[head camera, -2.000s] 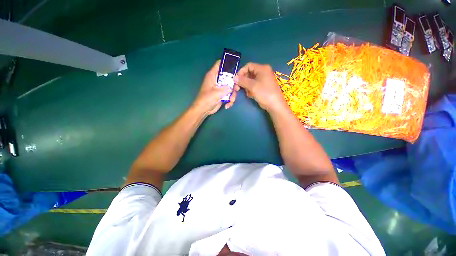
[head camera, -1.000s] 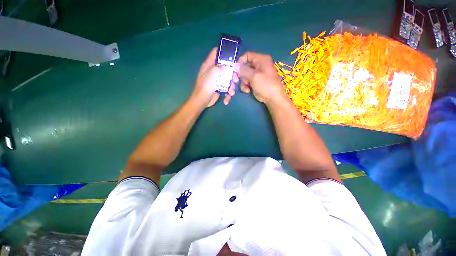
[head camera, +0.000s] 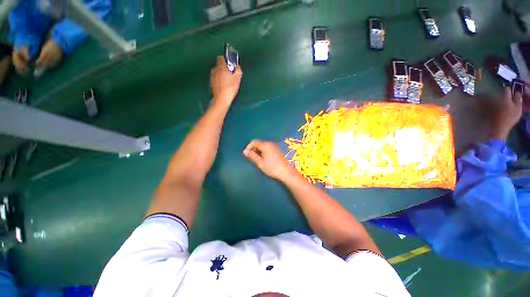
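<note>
My left hand (head camera: 225, 81) is stretched far forward over the green belt and holds a part-built handset (head camera: 232, 57) by its lower end, screen end pointing away from me. My right hand (head camera: 265, 156) is over the near bench top, left of the bag, with its fingers curled together. Whether a strip is between its fingertips cannot be seen. The clear plastic parts bag (head camera: 386, 145) lies to the right, full of orange strips. Loose orange strips (head camera: 311, 148) spill from its open left end, close to my right hand.
Spaced handsets (head camera: 320, 45) lie on the belt at the far side. Grouped handsets (head camera: 400, 79) lie beyond the bag. A grey metal post (head camera: 70, 125) crosses the left. A person's hands (head camera: 49, 56) show at upper left. Another person's blue sleeve (head camera: 482, 191) is at right.
My hands have parted. My left hand has moved forward with the handset, my right hand back toward me. The view has shifted, bringing in the belt's handsets and other people's hands.
</note>
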